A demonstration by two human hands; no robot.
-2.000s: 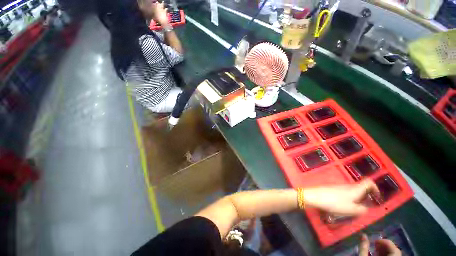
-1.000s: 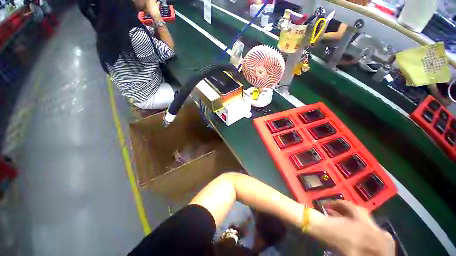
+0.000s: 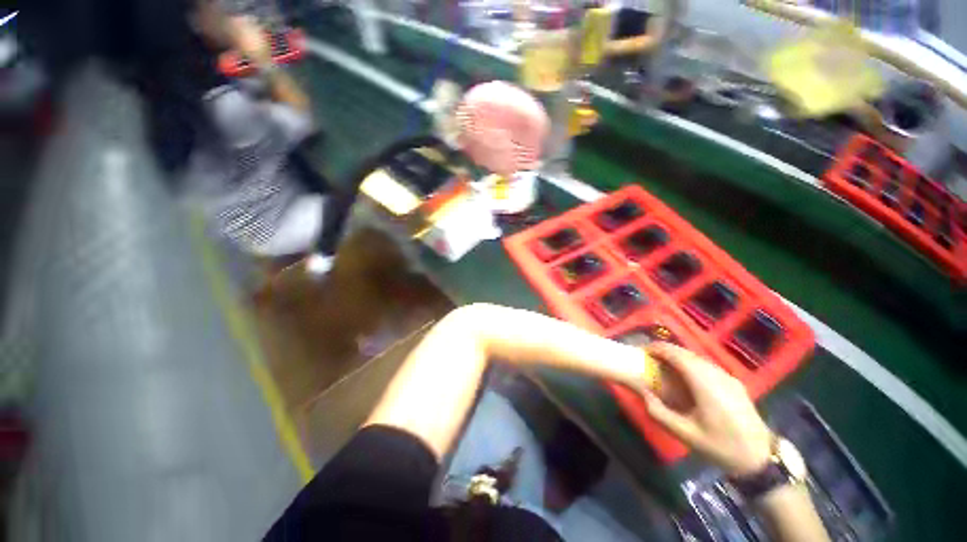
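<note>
The red turnover tray (image 3: 660, 434) lies on the green bench with dark-faced handsets (image 3: 710, 302) in its pockets. My left arm crosses its near left side. My left hand (image 3: 679, 371), past a yellow bracelet, overlaps my right hand and is largely covered. My right hand (image 3: 724, 421), with a watch, comes from the lower right, its fingers at my left wrist. Blur and overlap hide whether either hand holds anything. Below the hands, a handset in the left row is partly covered. A clear blister tray (image 3: 843, 466) with dark parts lies at the lower right.
A pink fan (image 3: 504, 125), white box (image 3: 461, 230) and open small carton (image 3: 403, 182) stand beyond the tray. A waste carton (image 3: 350, 318) is on the floor left. A seated person (image 3: 255, 175) is farther back. Another red tray (image 3: 901, 201) is at right.
My right hand has come into view from the lower right and meets my left wrist. My left hand has moved from the tray's near pocket up to the fourth left pocket. The view has shifted and blurred.
</note>
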